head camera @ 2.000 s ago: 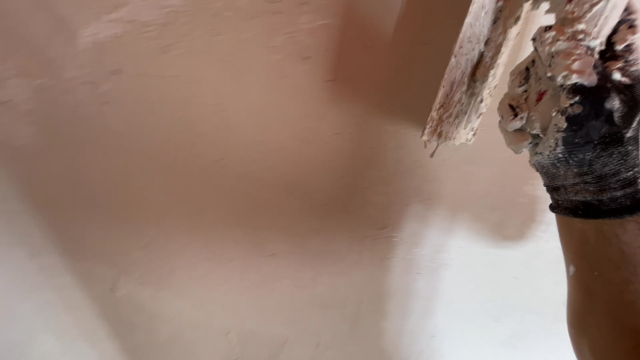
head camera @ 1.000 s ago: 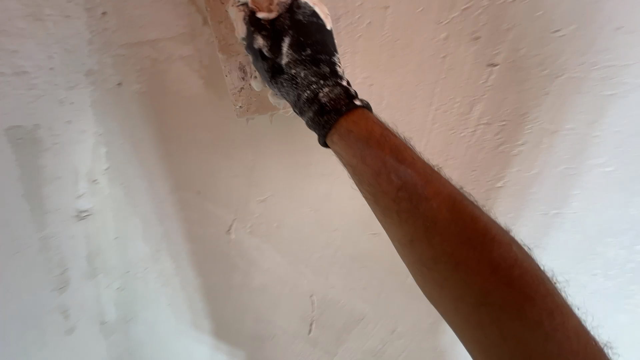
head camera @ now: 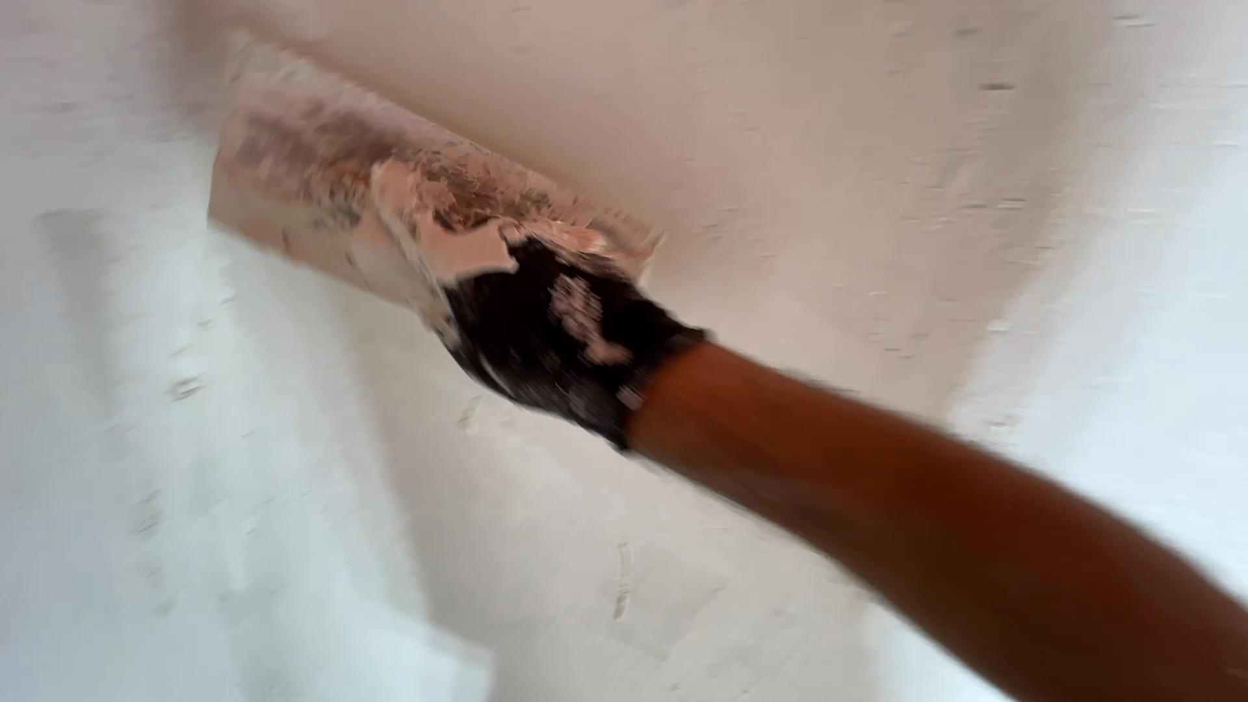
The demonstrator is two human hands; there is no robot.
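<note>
My right hand [head camera: 575, 336], in a black glove smeared with wet plaster, is closed around a wide plastering trowel [head camera: 312, 195]. The trowel lies against the wall, or very close to it, left of the hand, and slants from upper left to lower right. Pinkish plaster coats its back and the part around my fingers, so the handle and fingertips are hidden. My bare forearm reaches in from the lower right. Motion blurs both hand and tool. My left hand is out of the picture.
The plastered wall [head camera: 604, 507] fills the view, with small pits and raised marks. Shadows of the arm and tool fall across it between brighter whitish areas at the left and right.
Compared with one second ago, my right hand and the trowel appear lower in view, with much more of the trowel showing. The forearm lies at a flatter slant. The view has also shifted.
</note>
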